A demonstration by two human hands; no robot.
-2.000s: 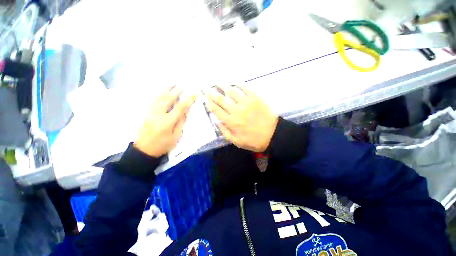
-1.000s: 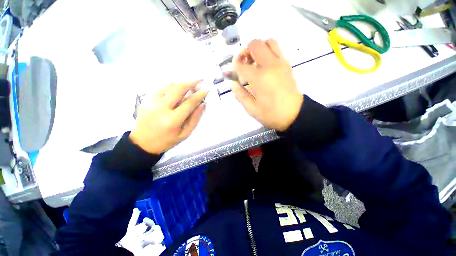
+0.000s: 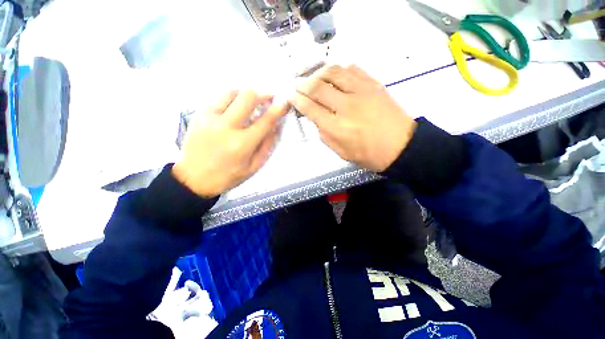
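Note:
My left hand [image 3: 229,142] and my right hand [image 3: 355,116] lie close together on the white table, fingertips nearly meeting in front of the sewing machine's needle area [image 3: 282,23]. A small grey piece [image 3: 310,69] shows at my right fingertips. The cloth around it is washed out by glare, so its outline cannot be told. My left fingers are bent and blurred, and what lies under them is hidden. A grey cloth edge [image 3: 133,180] shows beside my left wrist.
Scissors with green and yellow handles [image 3: 487,56] lie at the right, beside a flat silver strip [image 3: 567,51] and small dark tools [image 3: 576,66]. A curved grey piece [image 3: 43,122] lies at the left. A blue crate [image 3: 235,261] with white cloth [image 3: 182,304] is below the table.
My right hand has come down flatter near the small grey piece, and my left fingers have moved up beside it. The view has shifted slightly. Earlier, both hands were nearer the table's front edge.

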